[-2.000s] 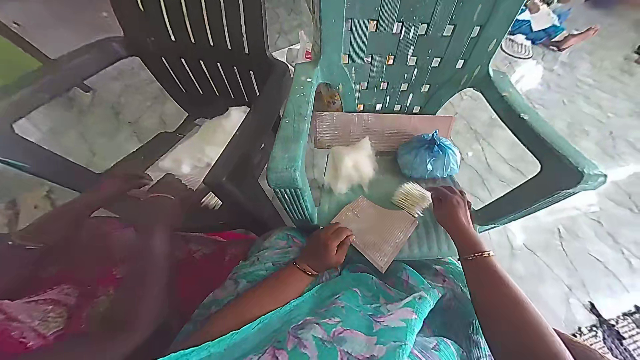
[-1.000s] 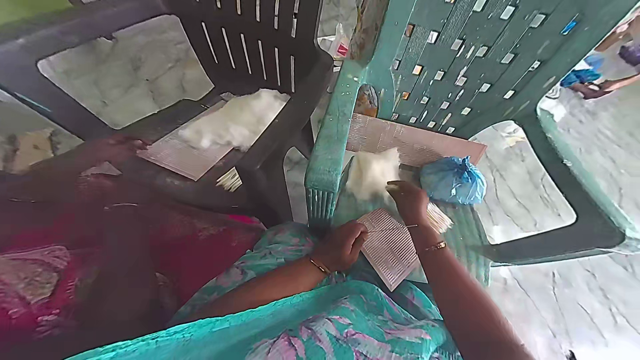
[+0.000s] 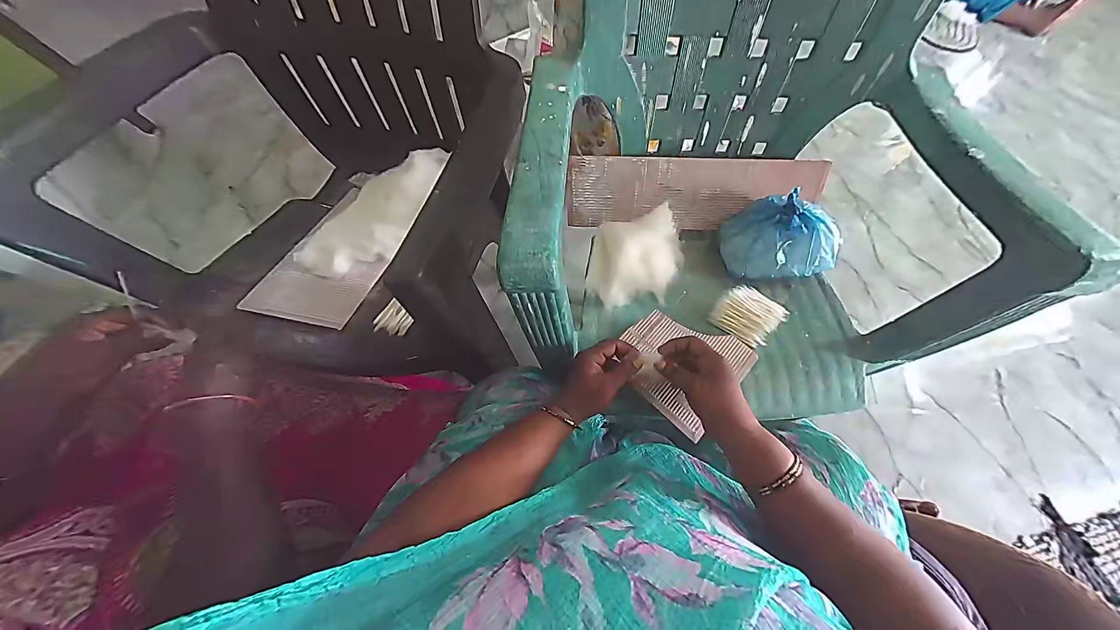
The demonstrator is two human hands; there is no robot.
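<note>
My left hand (image 3: 605, 372) and my right hand (image 3: 700, 372) meet over a small ribbed sheet (image 3: 665, 402) at the front of the green plastic chair seat. Between their fingertips they pinch a small tuft of white cotton (image 3: 649, 366); whether a stick is inside it, I cannot tell. Just behind my right hand lies a bundle of thin pale sticks (image 3: 749, 315). A fluffy piece of cotton wool (image 3: 636, 255) rests farther back on the left, and a knotted blue plastic bag (image 3: 779, 238) on the right. Behind them a long ribbed strip (image 3: 691, 188) leans at the backrest.
At left, a co-worker's hands (image 3: 114, 337) work beside a dark plastic chair (image 3: 472, 289). Its seat holds a ribbed board (image 3: 306, 293) with cotton wool (image 3: 367, 223) and a small stick bundle (image 3: 393, 318). The green chair's armrests (image 3: 532, 236) rise on both sides.
My right hand has moved from the stick bundle to the cotton wool, then to my left hand. A thin stick spanned my hands one second ago. The co-worker's hands have moved away from their board.
</note>
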